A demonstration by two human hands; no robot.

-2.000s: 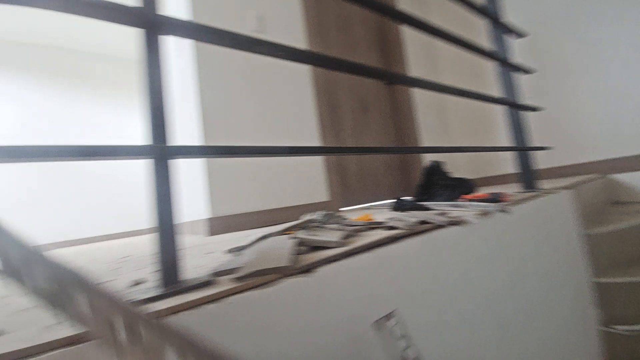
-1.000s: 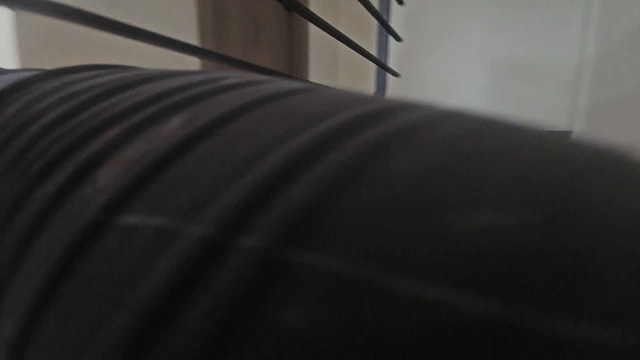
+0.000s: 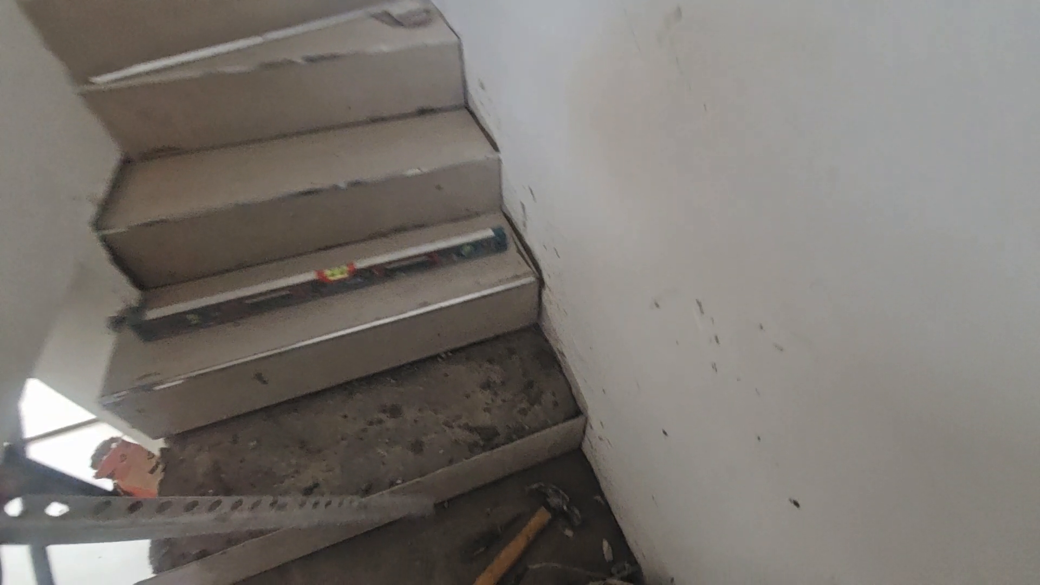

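Neither my left hand nor my right hand shows in the head view. A spirit level [image 3: 329,280] with a light top edge and a red-framed vial lies along a stair tread. Below it is a step with a rough, bare surface [image 3: 366,414]. On the lowest visible step rests a hammer [image 3: 520,540] with a wooden handle, its head near the wall. A perforated metal strip [image 3: 203,513] reaches in from the left edge, above the lower steps; what holds it is out of view.
A white wall [image 3: 772,284] with dark specks runs along the right of the stairs. Tiled steps [image 3: 309,187] rise toward the top left. An orange-red object [image 3: 130,467], unclear in kind, is at the lower left. Debris lies near the hammer.
The view has swung from the metal railing to the stairs. The dark ribbed surface that filled the view a second ago is out of sight.
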